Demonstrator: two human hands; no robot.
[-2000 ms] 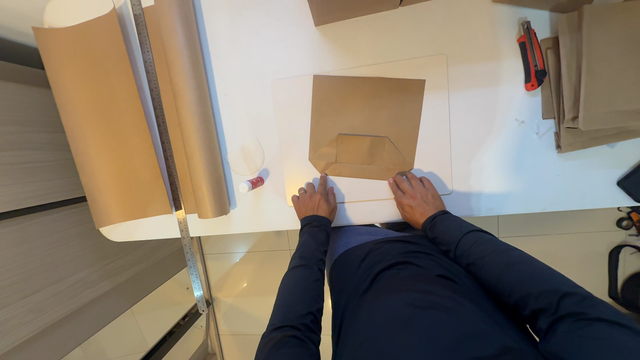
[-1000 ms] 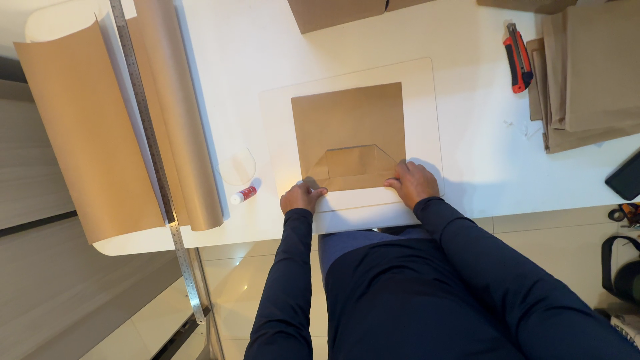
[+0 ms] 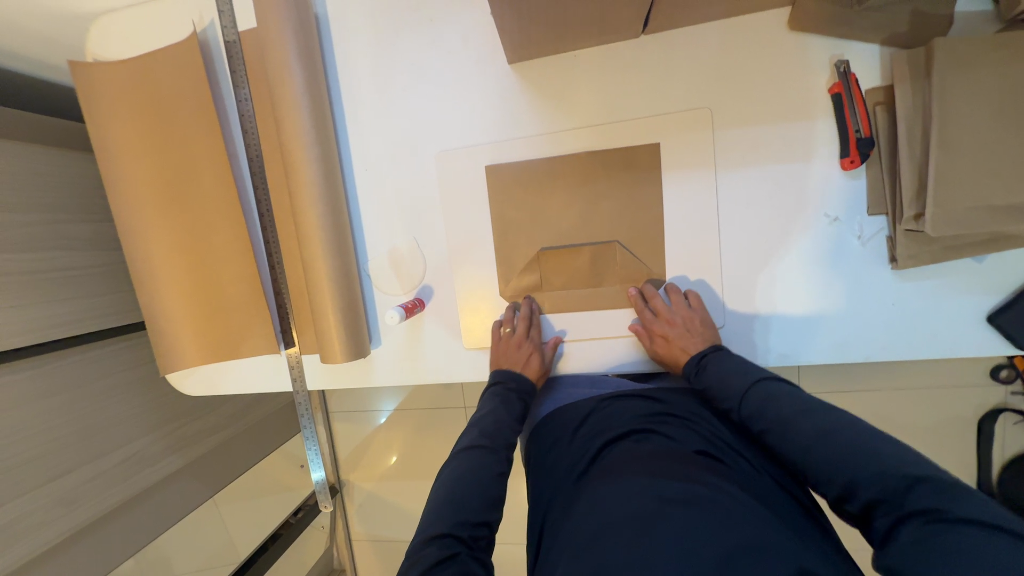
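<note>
A brown kraft paper bag (image 3: 576,196) lies flat on a thin white board (image 3: 692,208), its folded end towards me. The near flap is folded over, with slanted corners at both sides. My left hand (image 3: 522,340) rests with its fingertips on the bag's near left corner, and a ring shows on one finger. On the near right corner, my right hand (image 3: 674,322) lies with its fingers spread and pressing down. Neither hand is closed around anything. To the left of the board is a red and white glue stick (image 3: 406,310).
A kraft paper roll (image 3: 312,184) with a long steel ruler (image 3: 260,176) on it spans the table's left side. A red and black utility knife (image 3: 850,120) lies by stacked paper bags (image 3: 972,144) at right. Cardboard boxes (image 3: 572,24) stand at the back.
Both hands were at the bag's near corners before too. Since one second ago, the fingers have shifted and now lie flatter on the folded end. The near edge now shows slanted corners lying lower.
</note>
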